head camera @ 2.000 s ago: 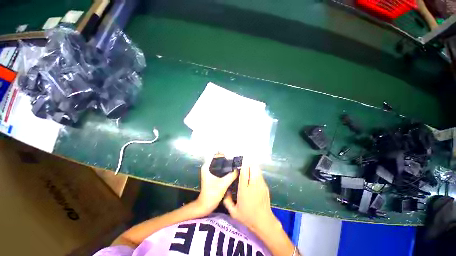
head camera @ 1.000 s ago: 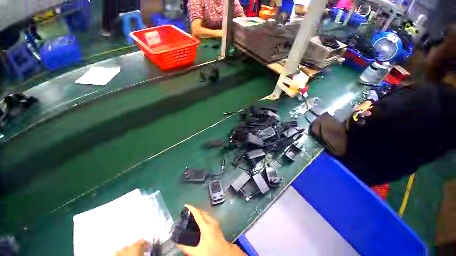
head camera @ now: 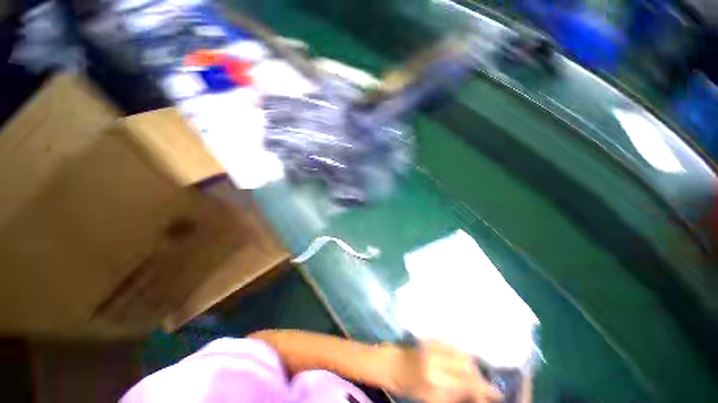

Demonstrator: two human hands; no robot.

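Observation:
The view is blurred. My left hand (head camera: 449, 376) is at the bottom edge, over the near end of the white sheets (head camera: 464, 295). A dark, partly shiny object (head camera: 505, 381) is at its fingertips, cut off by the picture's edge; whether the hand grips it cannot be told. A narrow skin-coloured sliver beside it may be part of my right hand (head camera: 527, 384), nearly all out of the picture. A clear bag edge seems to show at the sheets' right side.
A white cord (head camera: 334, 242) lies left of the sheets. Bagged adapters (head camera: 338, 142) are heaped beyond it. A printed white board (head camera: 228, 130) with an orange and blue item (head camera: 220, 69) is further left. An open brown carton (head camera: 86, 212) stands lower left. The green conveyor (head camera: 551, 165) runs beyond the bench.
The view has swung left from the loose adapter heap, now out of sight, to the carton and bagged heap. The black adapter seen in my right hand is no longer clearly visible.

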